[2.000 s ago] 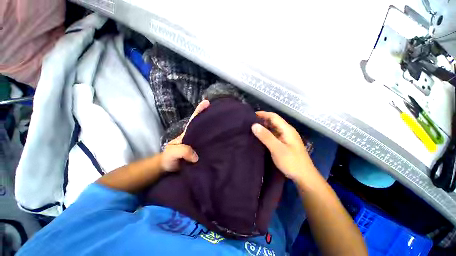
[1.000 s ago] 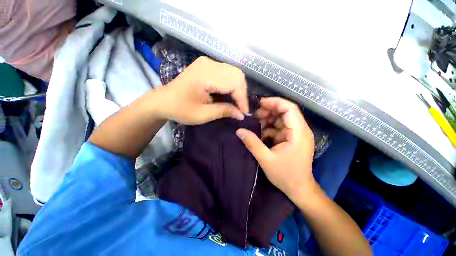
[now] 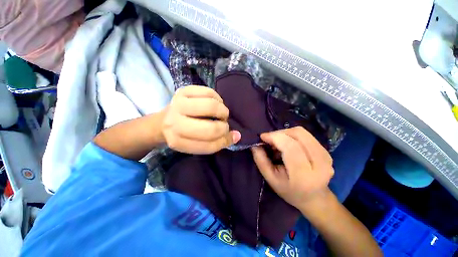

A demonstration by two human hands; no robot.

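Note:
The dark maroon garment piece (image 3: 216,178) lies in the lap, with more maroon cloth (image 3: 241,98) above the hands. Fuzzy plaid fabric (image 3: 188,57) joins it towards the table edge. My left hand (image 3: 198,120) is closed, with thumb and forefinger pinching the near end of a seam edge. My right hand (image 3: 296,163) pinches the same seam edge between thumb and fingers, a short gap to the right. A pale seam line runs down the maroon cloth below my right hand. No tool shows in either hand.
The white table with a printed ruler (image 3: 321,75) crosses above the hands. A sewing machine part (image 3: 439,40) and a yellow-handled tool (image 3: 455,111) are cut off at right. Pale garments (image 3: 75,100) and pink cloth (image 3: 42,30) lie left. A blue crate (image 3: 409,236) is lower right.
Both hands moved from the maroon cloth's top edge down towards the body, and now pinch a seam edge. More maroon and plaid cloth shows above them. The view has shifted left.

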